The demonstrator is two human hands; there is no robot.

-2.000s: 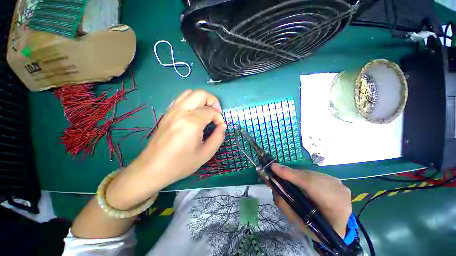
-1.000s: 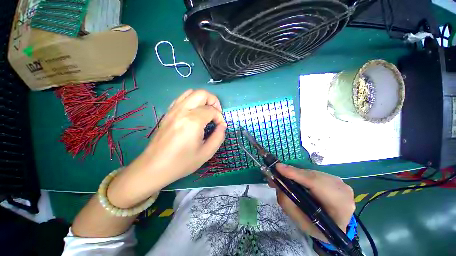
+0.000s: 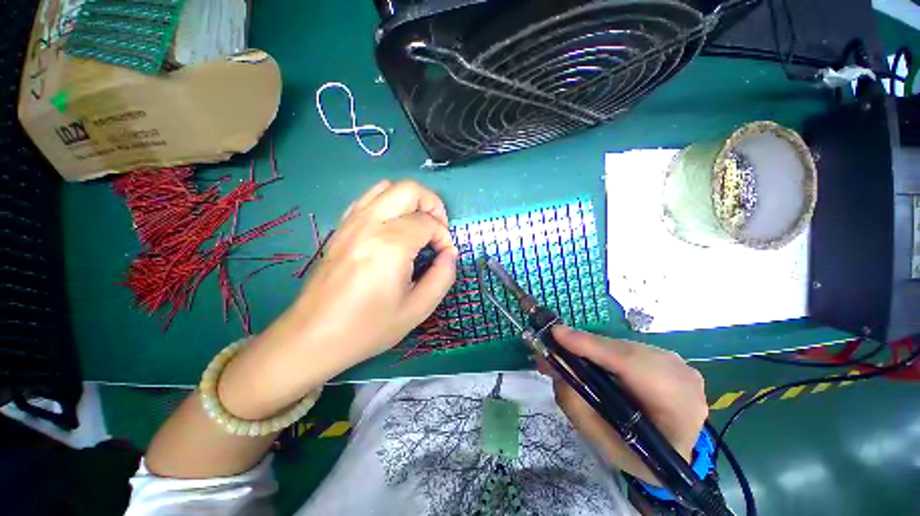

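The green PCB panel (image 3: 550, 264) lies flat in front of me, with red lead wires (image 3: 432, 335) along its lower left side. My right hand (image 3: 636, 398) is closed around the black soldering iron (image 3: 605, 403); its metal tip is at the panel's left part, with a thin metal guide beside it. My left hand (image 3: 378, 267) rests over the panel's left edge with thumb and forefinger pinched together. A small dark thing shows between its fingers; what the fingertips hold is hidden. A loose pile of red wires (image 3: 187, 237) lies at the left.
A black fan (image 3: 555, 76) stands behind the panel. A round pot (image 3: 746, 186) stands on white paper (image 3: 706, 292) at right. A torn cardboard box (image 3: 151, 121) holds green boards (image 3: 126, 35) at upper left. A white cord loop (image 3: 351, 121) lies beside it. Black equipment (image 3: 857, 222) stands far right.
The soldering iron and right hand have shifted very slightly, with the tip still at the panel's left part. My left hand stays in nearly the same place.
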